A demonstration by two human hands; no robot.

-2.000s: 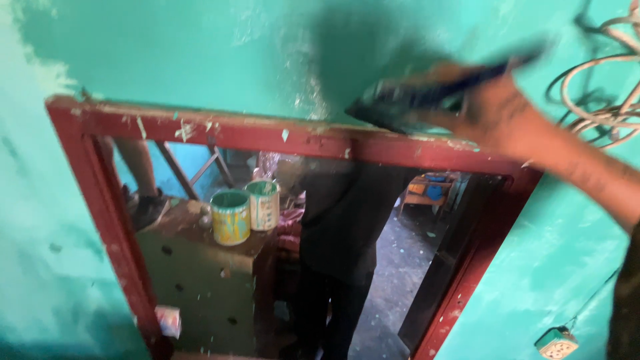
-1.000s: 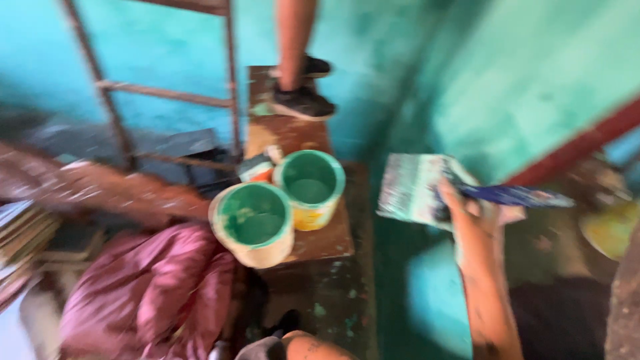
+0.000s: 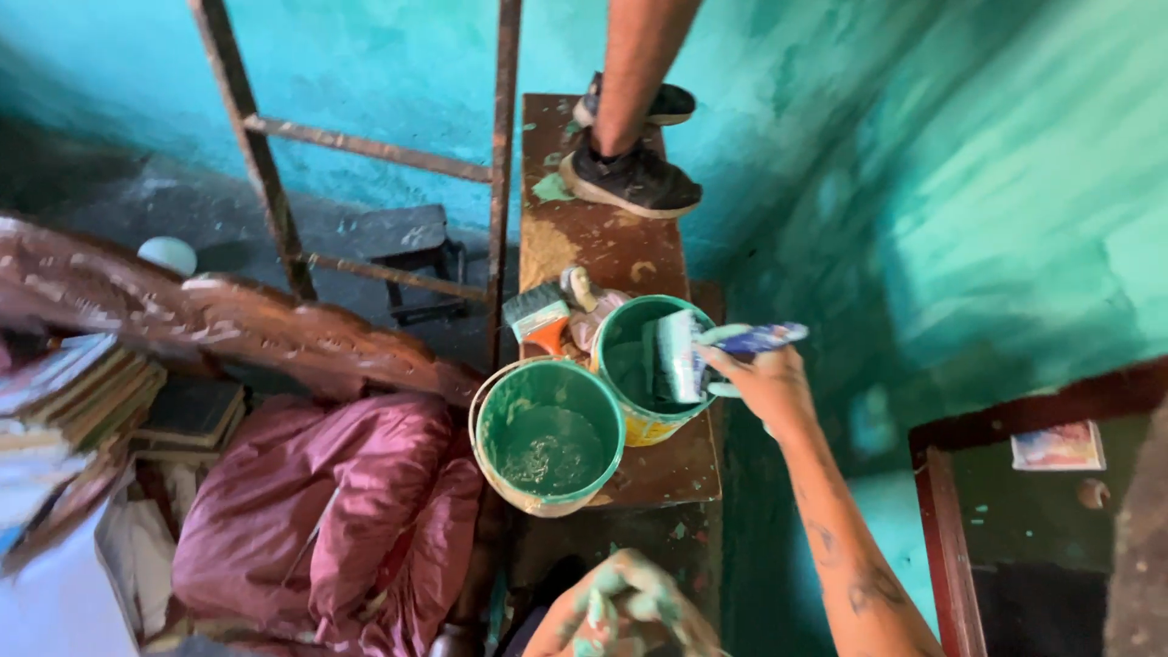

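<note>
My right hand grips the blue handle of a wide paintbrush, its bristles inside the far paint bucket, which has a yellow outside. Against that bucket stands a nearer paint bucket with a wire handle and green paint in it. Smeared with pale green paint, my left hand is at the bottom edge, fingers curled, below the buckets; whether it holds anything is unclear. Another paintbrush with an orange ferrule or handle lies left of the far bucket, beside a small figurine.
A person's shoes stand on the far end of the brown wooden surface under the buckets. A ladder rises at left. Nearby are a carved wooden board, maroon cloth and stacked books. A red-framed mirror is at right.
My right hand has brought the brush from the wall above the red frame to the far bucket. One second ago the brush was right of the buckets. The view has swung to the left.
</note>
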